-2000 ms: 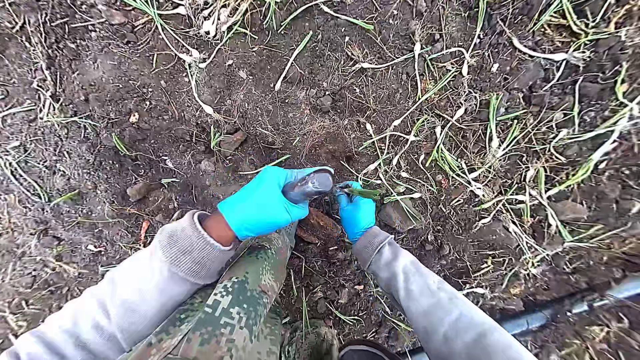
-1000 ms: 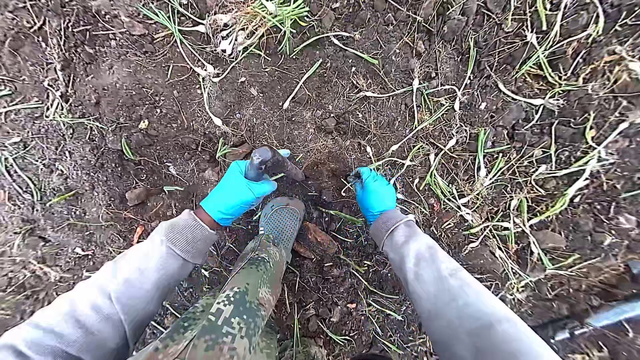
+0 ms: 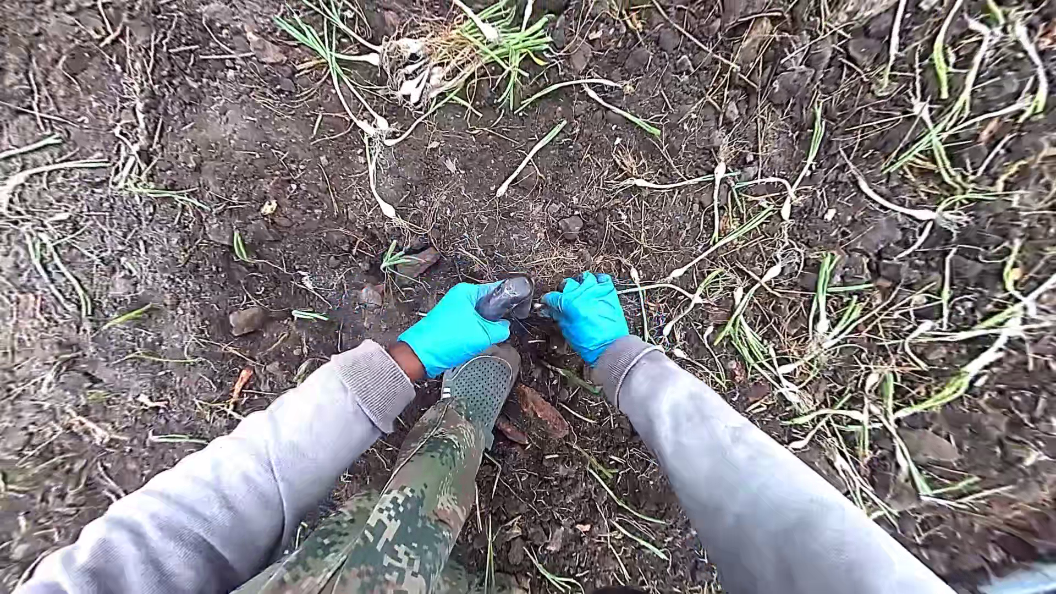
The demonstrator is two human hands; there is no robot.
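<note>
My left hand [image 3: 458, 327], in a light blue glove, is closed around the dark handle [image 3: 505, 299] of a tool whose working end is hidden low against the soil. Just right of it, my right hand [image 3: 587, 317], gloved alike, has its fingers bent together at the ground; a small pale bit shows at the fingertips, too small to name. Loose plants with white bulbs and green leaves [image 3: 742, 309] lie to the right of my right hand. A bunch of similar bulbs [image 3: 421, 81] lies at the top.
A perforated grey-green shoe [image 3: 481, 386] stands just below my left hand, under a camouflage trouser leg [image 3: 412, 503]. Reddish stone or brick pieces [image 3: 543, 412] lie right of the shoe. A stone [image 3: 247, 321] sits at the left. More pulled plants [image 3: 961, 384] are scattered far right.
Compared with one second ago, my hands are closer together, the left with the handle still in it. The shoe, largely hidden two seconds ago, shows below them.
</note>
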